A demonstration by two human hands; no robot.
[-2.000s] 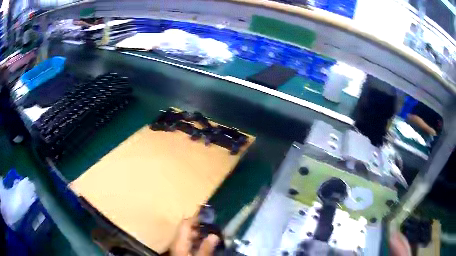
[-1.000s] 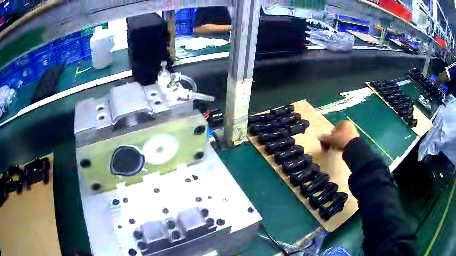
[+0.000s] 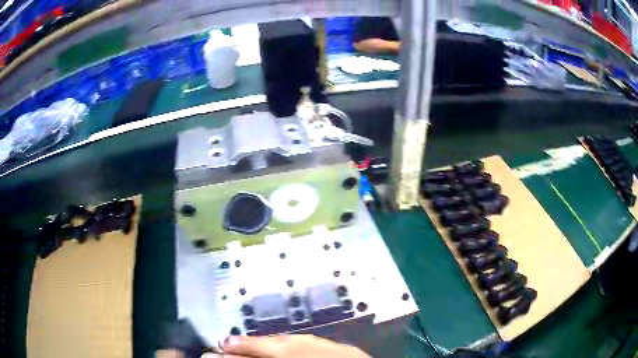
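Note:
The silver metal fixture [image 3: 392,287] stands in front of me. Its yellow-green plate [image 3: 322,185] has a dark round opening beside a white disc. The raised locating blocks [image 3: 297,308] near its front hold no body. My left hand [image 3: 168,353] is at the bottom edge, mostly cut off and blurred, at a dark blurred black body [image 3: 185,337]. My right hand [image 3: 297,346] lies level in front of the fixture, fingers pointing left towards that body; its grip is unclear and its lower part is cut off.
A cardboard sheet [image 3: 84,301] at left bears several black bodies at its back. Another cardboard sheet [image 3: 539,252] at right bears rows of black bodies. A metal post [image 3: 413,140] stands behind the fixture, near clear hoses [image 3: 325,122]. A person's arm [image 3: 378,45] shows beyond.
The view has turned right, then partly back left. My right hand has left the right cardboard and come in front of the fixture. My left hand and the dark body have come into view.

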